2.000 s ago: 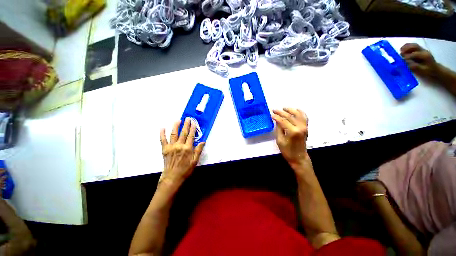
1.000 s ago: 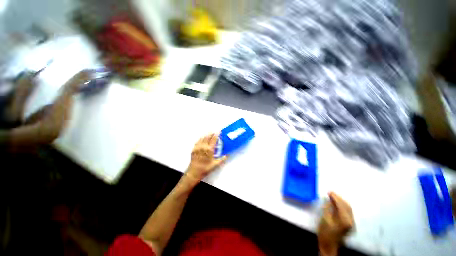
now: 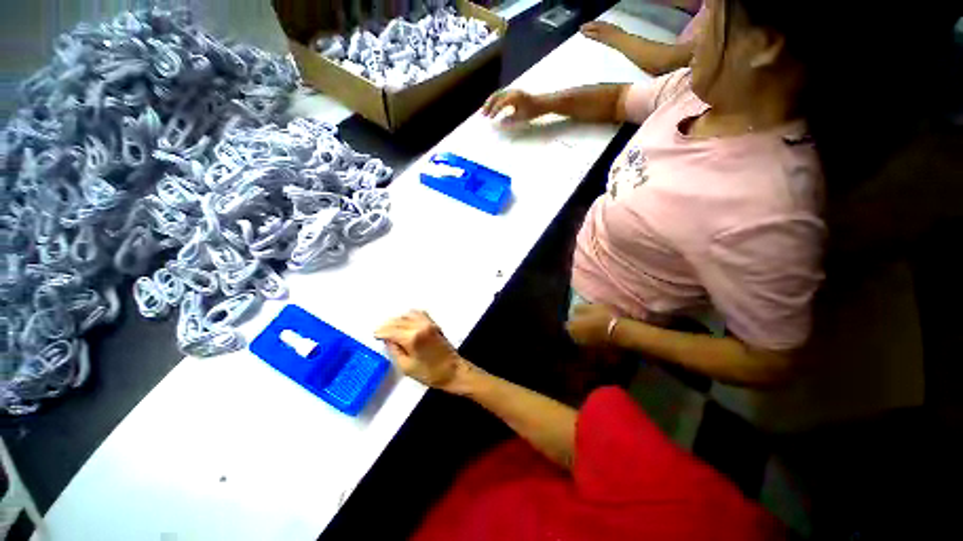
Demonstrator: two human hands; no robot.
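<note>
A blue plastic tray [image 3: 320, 357] lies on the white tabletop in front of me. A white charger piece [image 3: 299, 342] sits in its upper recess, and its lower textured recess shows no cable. My right hand [image 3: 422, 349] is just beyond the tray's lower right end, its fingers curled and the palm side hidden, so I cannot tell if it holds anything. My left hand is out of the picture.
A large heap of coiled white cables [image 3: 269, 201] covers the back left. An open brown carton [image 3: 391, 104] holds small white pieces. A second blue tray [image 3: 465, 182] with a white piece lies near a seated person in pink [image 3: 702, 211], whose hand is on the tabletop.
The view has swung from the left to the right. My left hand and the tray it touched have left the picture. The seated person and the carton now show.
</note>
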